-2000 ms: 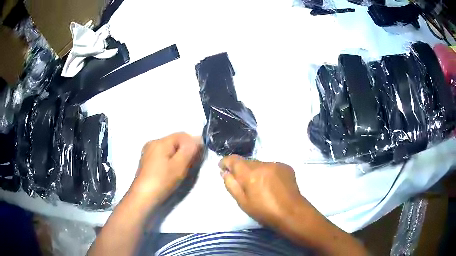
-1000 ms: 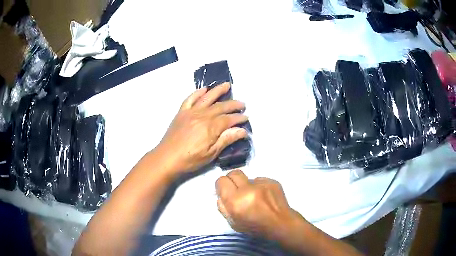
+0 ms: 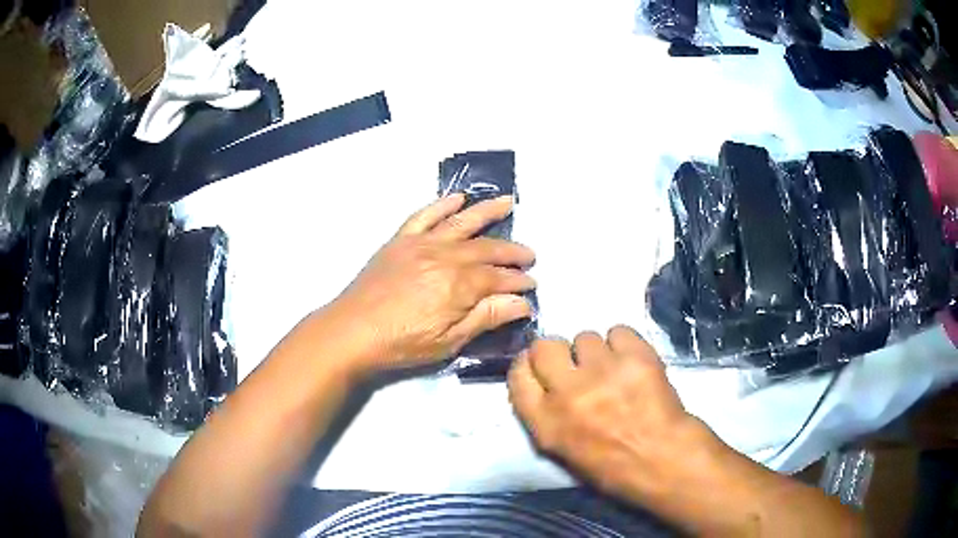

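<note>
A black strap bundle (image 3: 478, 176) lies upright in the frame on the white-covered table, with shiny clear film on it. My left hand (image 3: 446, 278) lies flat across the bundle, fingers spread a little, and hides its middle. My right hand (image 3: 599, 394) is curled at the bundle's lower right corner, fingertips at the edge of the film. What the right fingers pinch is too small to see clearly, but it appears to be the film.
Bagged strap packs stand in a row at left (image 3: 194, 315) and at right (image 3: 762, 231). A flat black strap (image 3: 315, 128) and a white glove (image 3: 194, 84) lie upper left. A loose black bundle (image 3: 837, 67) and a thin black strip (image 3: 714, 50) lie upper right.
My left hand has moved from beside the bundle onto it. The bundle now lies straighter, its film drawn closer. My right hand has shifted right to the bundle's lower corner.
</note>
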